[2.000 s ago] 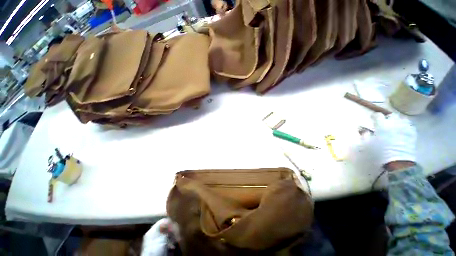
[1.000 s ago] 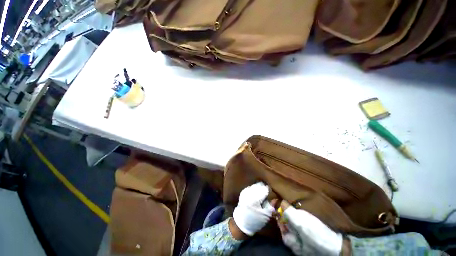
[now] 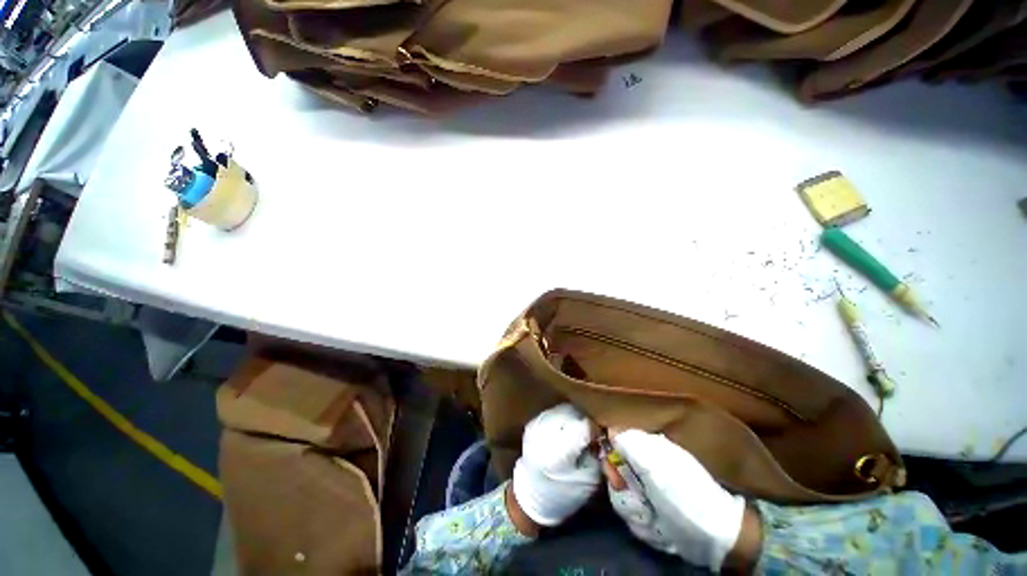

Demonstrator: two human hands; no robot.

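Observation:
A brown bag (image 3: 676,371) lies at the table's front edge with its mouth open, showing a long zip inside and a brass ring at its right corner. My left hand (image 3: 557,464), in a white glove with bare fingertips, pinches the near edge of the bag. My right hand (image 3: 670,495), gloved too, is closed on a small yellow tool (image 3: 612,457) whose tip meets my left fingertips at that edge. Most of the tool is hidden by my fingers.
A green-handled awl (image 3: 865,266), a slim yellowish pen tool (image 3: 865,349) with a cord and a yellowish block (image 3: 833,199) lie right, beside dark scraps. A tool pot (image 3: 225,197) stands left. Brown bags (image 3: 529,39) are piled behind. More brown pieces (image 3: 304,473) are below left.
Since the first frame, my right hand has come from the far right of the table to the bag beside my left hand, now with the yellow tool. The bag has turned; the view has shifted.

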